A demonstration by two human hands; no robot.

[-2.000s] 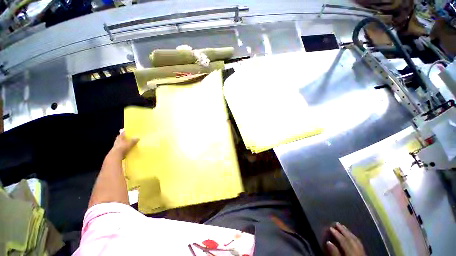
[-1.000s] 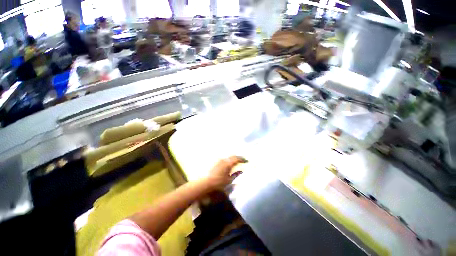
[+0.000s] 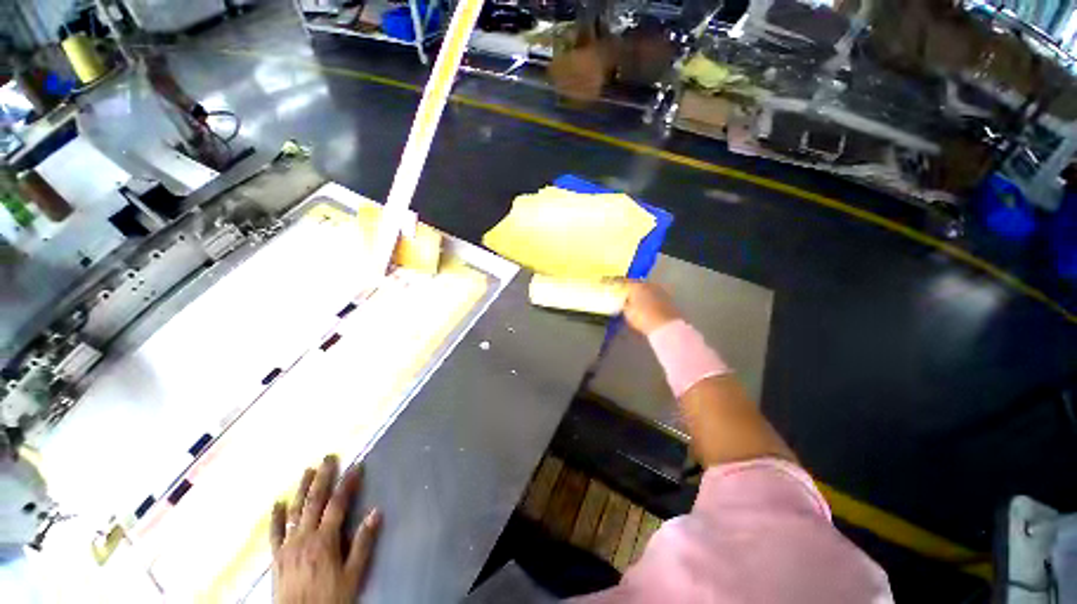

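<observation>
The sewing template (image 3: 502, 269) lies on the metal table, its white middle glaring. Its long clamp strip (image 3: 428, 118) stands up and leans right at the far end, beside the orange-yellow end flap (image 3: 419, 250). My left hand (image 3: 319, 537) lies flat, fingers spread, over the template's near edge and holds nothing. My right hand (image 3: 644, 304) reaches to the table's far right corner, its fingers closed on the end of a pale yellow panel (image 3: 576, 294). More yellow pieces (image 3: 573, 230) lie just behind it over a blue crate (image 3: 653, 245). The fingertips are partly hidden.
The machine's metal rail (image 3: 130, 319) runs along the template's left side. A grey board (image 3: 709, 342) lies right of the table, with wooden slats (image 3: 579, 501) below the table edge. Dark floor with a yellow line (image 3: 709, 165) lies beyond, with racks and cartons farther back.
The view has swung right; the left-side stacks are out of sight. My left hand has left the bright stack for the template's edge. My right hand is now at the yellow pieces by the crate.
</observation>
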